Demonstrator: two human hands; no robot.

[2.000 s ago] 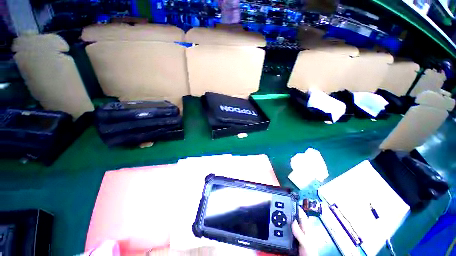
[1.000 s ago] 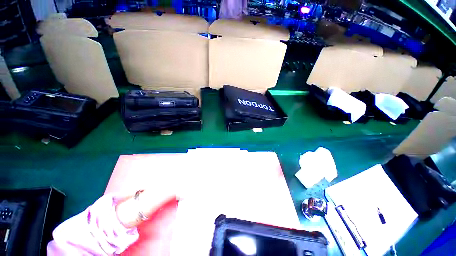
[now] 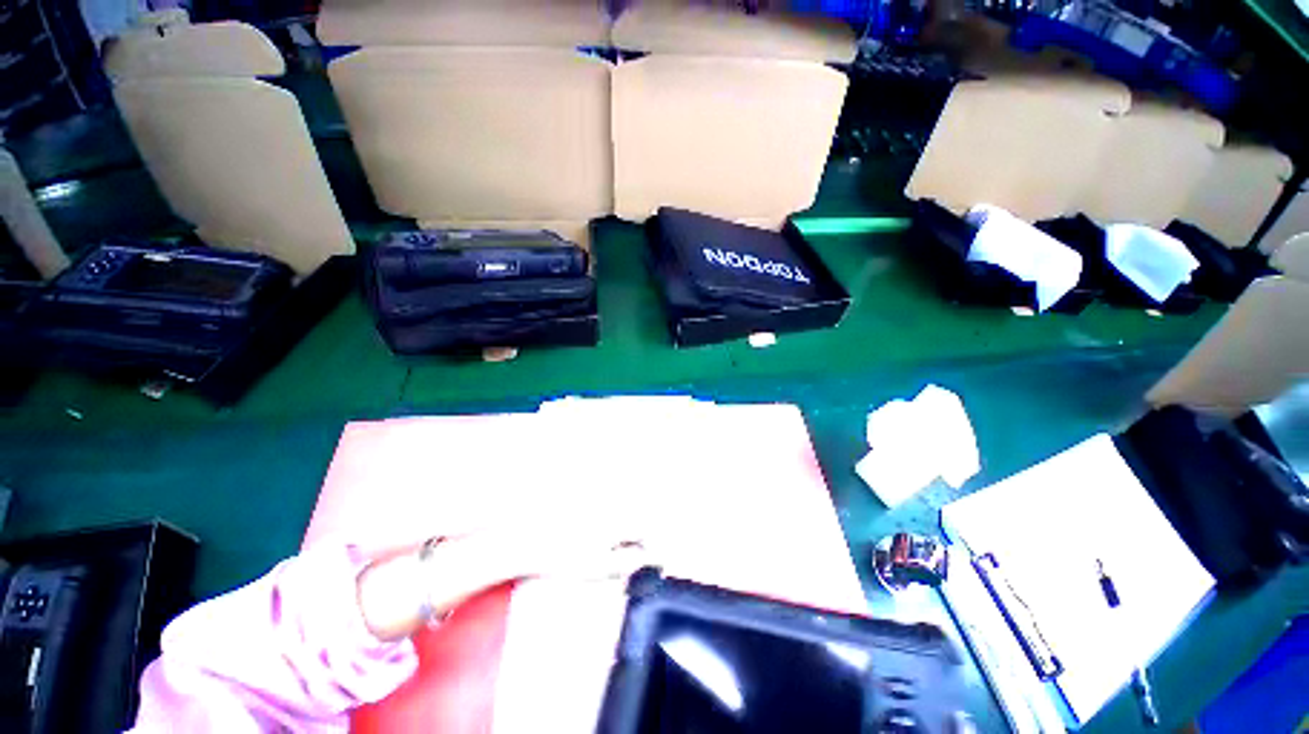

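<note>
A black rugged tablet [image 3: 761, 674] lies tilted at the bottom centre over the work mat [image 3: 388, 466], screen up with reflections, its lower part cut off by the frame edge. My left hand [image 3: 582, 556], with a pink sleeve and a bracelet at the wrist, reaches from the left to the tablet's upper left corner. The hand is overexposed against bright white sheets [image 3: 632, 459], so its grip cannot be made out. My right hand is not in view.
Open boxes stand along the back, one with a TOPDON pouch [image 3: 747, 265]. Another black box [image 3: 172, 574] is at lower left. At right are a crumpled white cloth [image 3: 922, 445], a shiny round container [image 3: 910, 559], and a record sheet [image 3: 1084, 559] with pens.
My left hand has come in from the left and reached the tablet's corner. The tablet has moved down from the mat's middle. My right hand has left the view.
</note>
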